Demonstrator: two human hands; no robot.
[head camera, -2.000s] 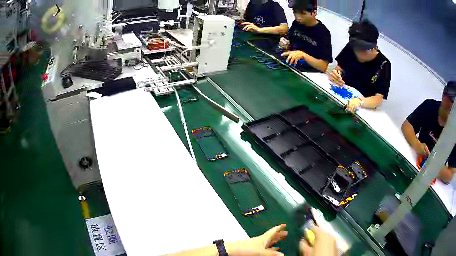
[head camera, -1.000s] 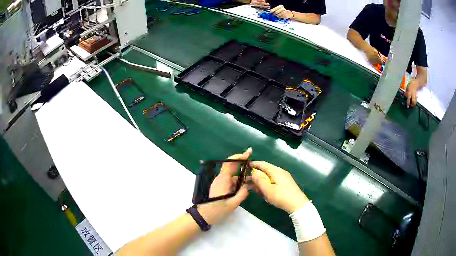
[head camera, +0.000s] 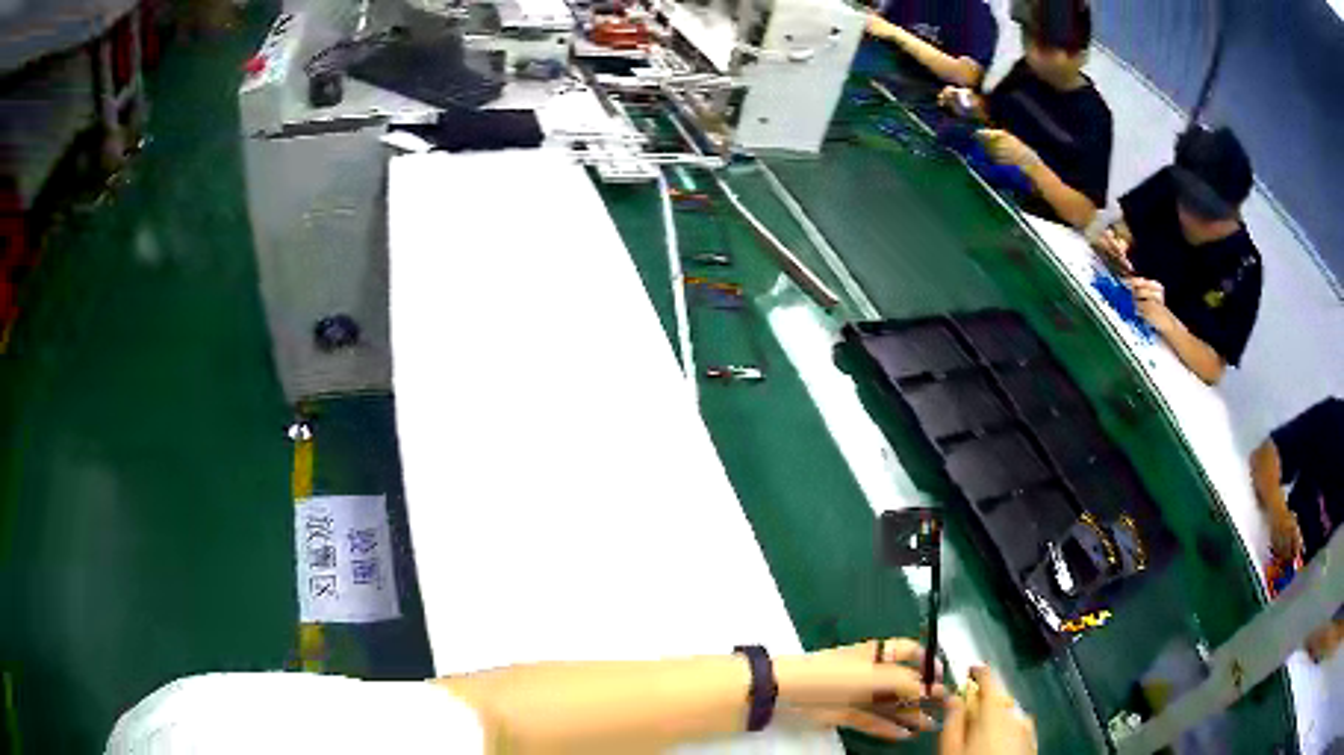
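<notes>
A dark, thin-edged display module (head camera: 933, 590) stands tilted, nearly edge-on, between my hands at the bottom centre-right. My left hand (head camera: 870, 686), with a black band on the wrist, holds its lower end. My right hand (head camera: 991, 723) is at the bottom edge, partly cut off, its fingers close beside the module; whether it grips the module is unclear. Two more modules lie on the green belt, one nearer (head camera: 725, 332) and one farther off (head camera: 705, 229). The black compartment tray (head camera: 980, 428) lies to the right, with a few modules (head camera: 1076, 568) at its near corner.
A white board (head camera: 546, 428) runs along the belt's near edge. Automated equipment (head camera: 796, 74) stands at the far end. A pale post (head camera: 1253, 664) slants at the lower right. Several people in dark shirts work at the white bench opposite (head camera: 1061, 244).
The view has swung left. The module has gone from lying flatter across my left palm to standing nearly edge-on. My right hand is now lower, partly out of the picture.
</notes>
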